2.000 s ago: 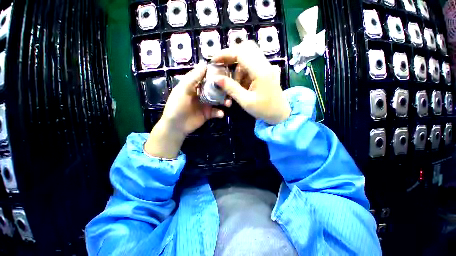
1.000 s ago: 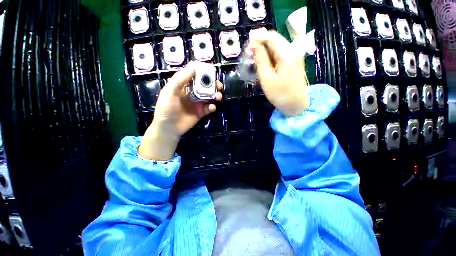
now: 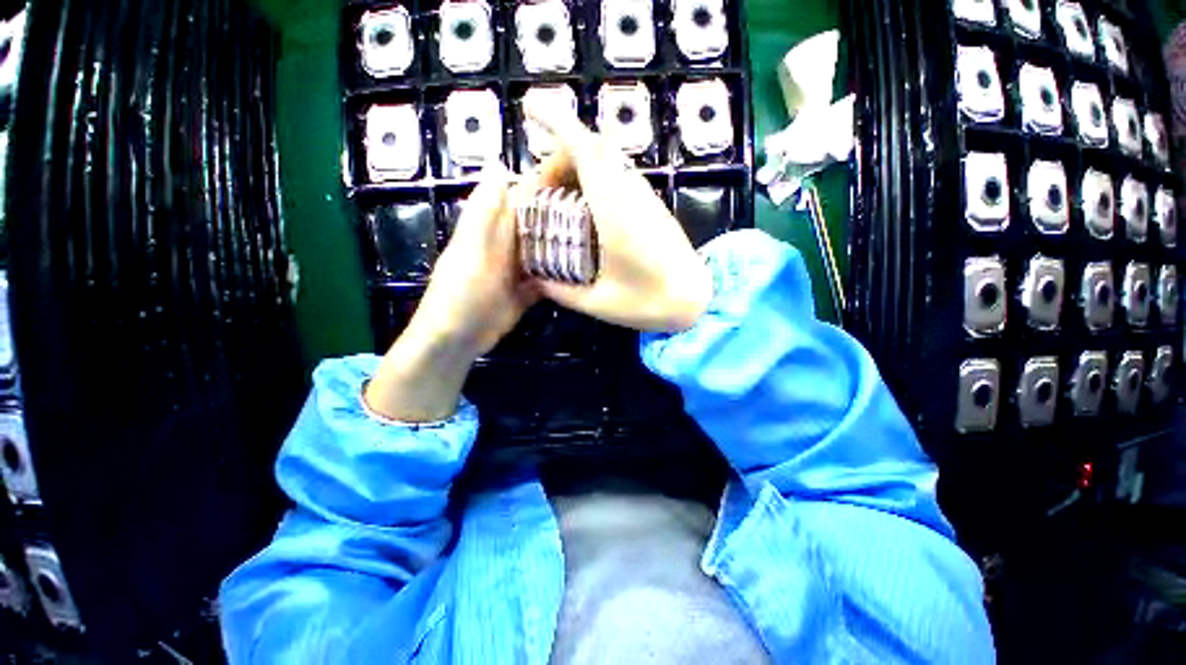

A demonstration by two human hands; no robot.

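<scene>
A short stack of silver metal parts (image 3: 557,237) is pressed face to face between my bare hands, its ribbed, striped edges facing up. My left hand (image 3: 480,266) is on the stack's left side and my right hand (image 3: 631,247) on its right side. The stack is over the black working tray (image 3: 401,243). The tray's two upper visible rows hold silver-white parts with dark round centre holes, such as one part (image 3: 392,138). Pockets in the row below show bare black plastic at the left and right. My hands hide the middle of that row.
Tall black tray stacks stand at the left (image 3: 156,260) and right (image 3: 897,195), the right one topped with filled pockets. A crumpled white cloth (image 3: 809,137) and a thin rod (image 3: 825,247) lie on the green surface (image 3: 325,247). A small red light shows low at the right.
One second ago my right hand was apart at the right with a blurred part, and my left hand held the stack face up. Now both hands are together around the stack, its edges turned up.
</scene>
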